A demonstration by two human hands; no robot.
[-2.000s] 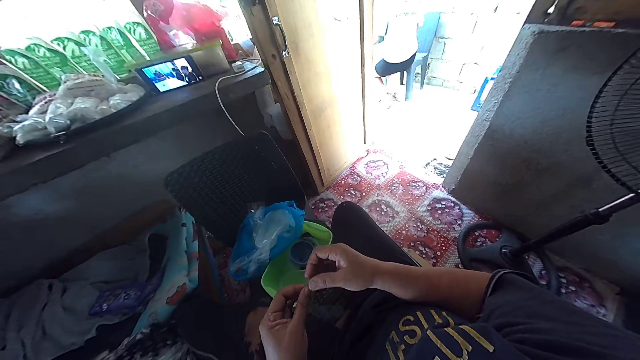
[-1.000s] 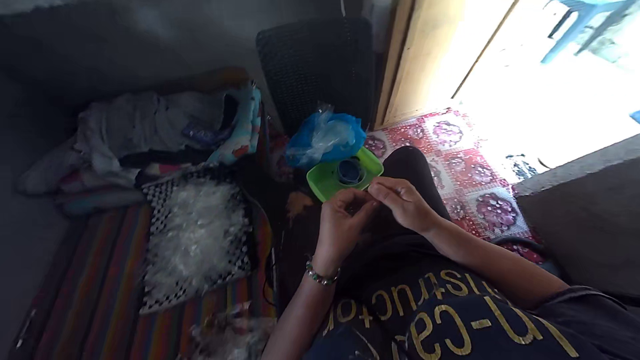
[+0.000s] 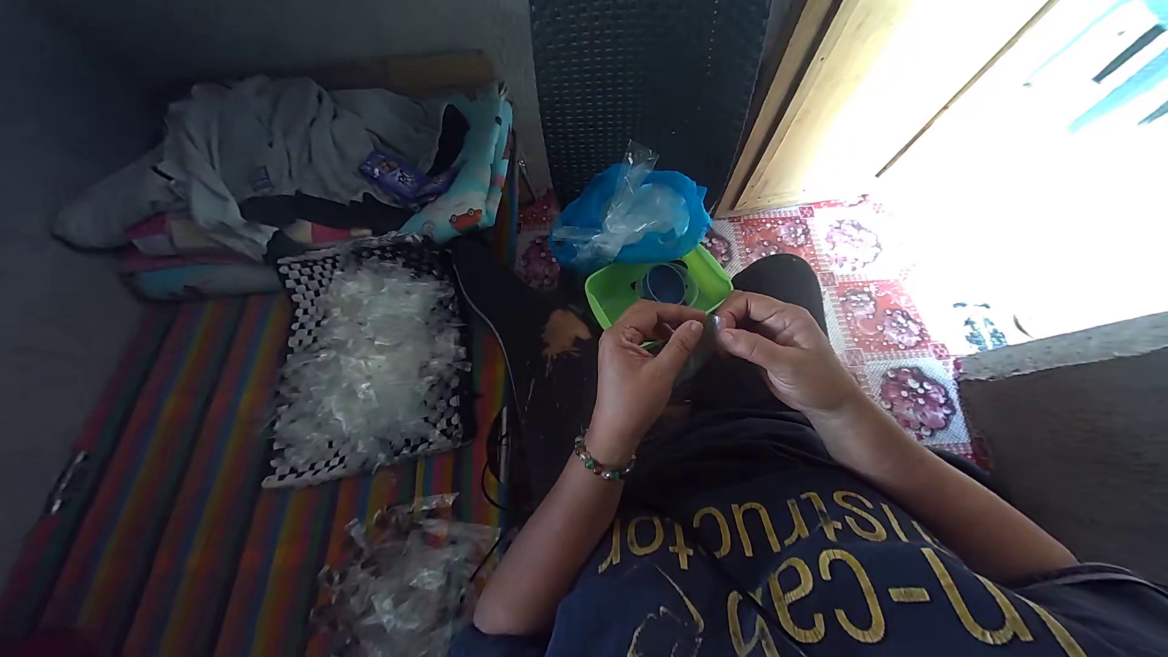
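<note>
My left hand (image 3: 643,370), with a beaded bracelet on its wrist, and my right hand (image 3: 789,351) meet at the fingertips over my lap. Between them they pinch a small piece of clear plastic (image 3: 714,327), partly hidden by the fingers. Just beyond the hands sits a green plastic tray (image 3: 613,285) with a small round container (image 3: 666,285), dark blue inside. Touching the tray's far side, a blue plastic bag (image 3: 584,214) has clear plastic bags (image 3: 652,212) on top.
A heap of small clear plastic packets (image 3: 370,356) covers a black-and-white woven mat (image 3: 315,465) on a striped mattress (image 3: 210,438). More clear plastic (image 3: 401,579) lies nearer me. Folded clothes (image 3: 274,146), a dark woven chair back (image 3: 643,91) and a wooden door (image 3: 839,91) stand beyond.
The view has swung down and toward the mattress since the oldest frame. Both hands stay together at the fingertips near the green tray.
</note>
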